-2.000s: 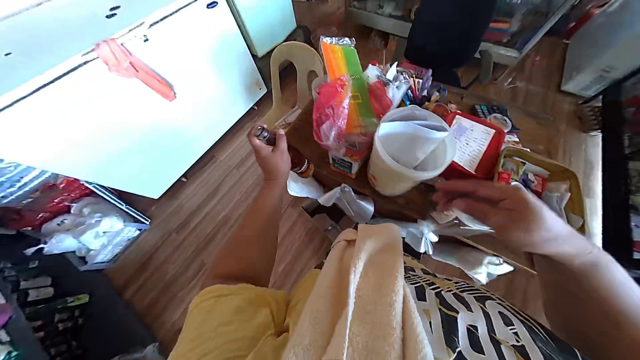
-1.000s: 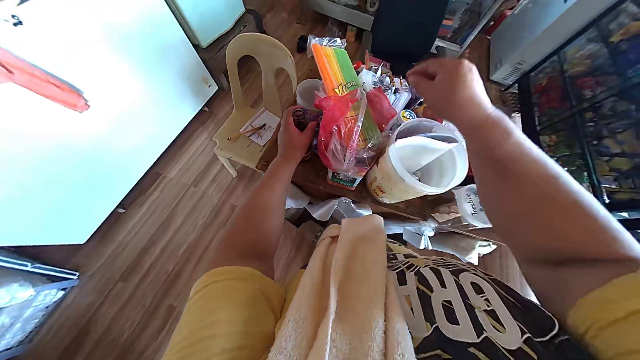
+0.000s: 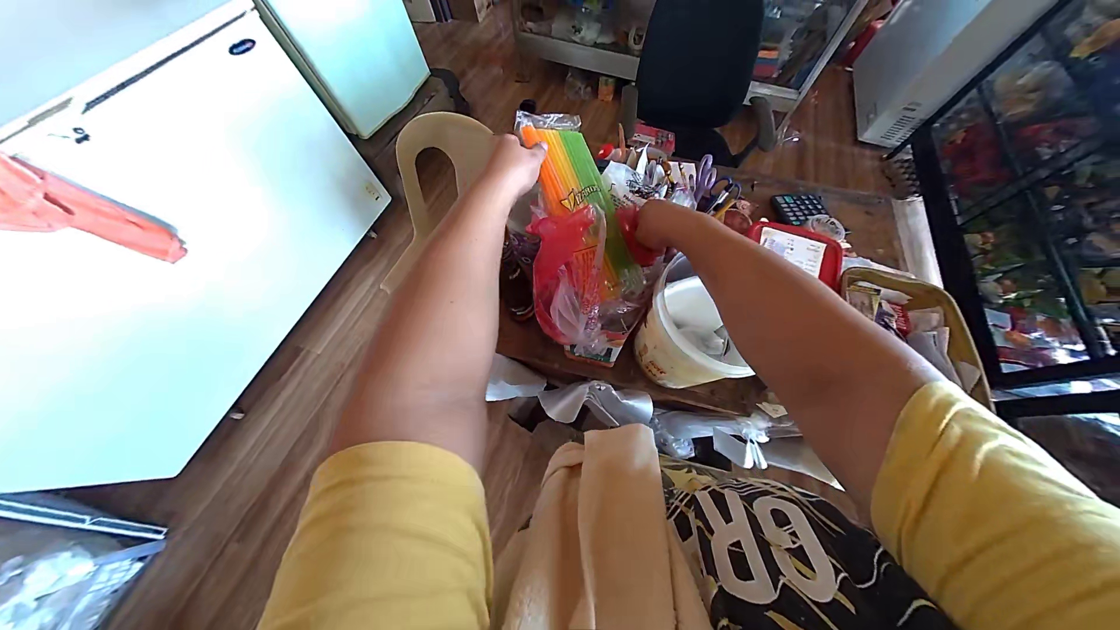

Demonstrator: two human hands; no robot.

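My left hand is at the upper left edge of a clear pack of orange and green drinking straws; whether it grips the pack is unclear. My right hand reaches down beside a red plastic item, right of the straws, its fingers mostly hidden. A pink plastic bag hangs in front of the pack. Dark brown bottles stand at the left edge of the wooden table. Below my right forearm is a white plastic bucket with pale material inside.
Scissors, a calculator, a red tray with a paper and a tan basket of packets are on the table's right side. A beige plastic chair stands left, near a white chest freezer. An office chair is behind.
My left hand has moved from the bottles up to the straw pack's edge. My right hand, raised behind the bucket a second ago, has come down beside the straws. The view has shifted.
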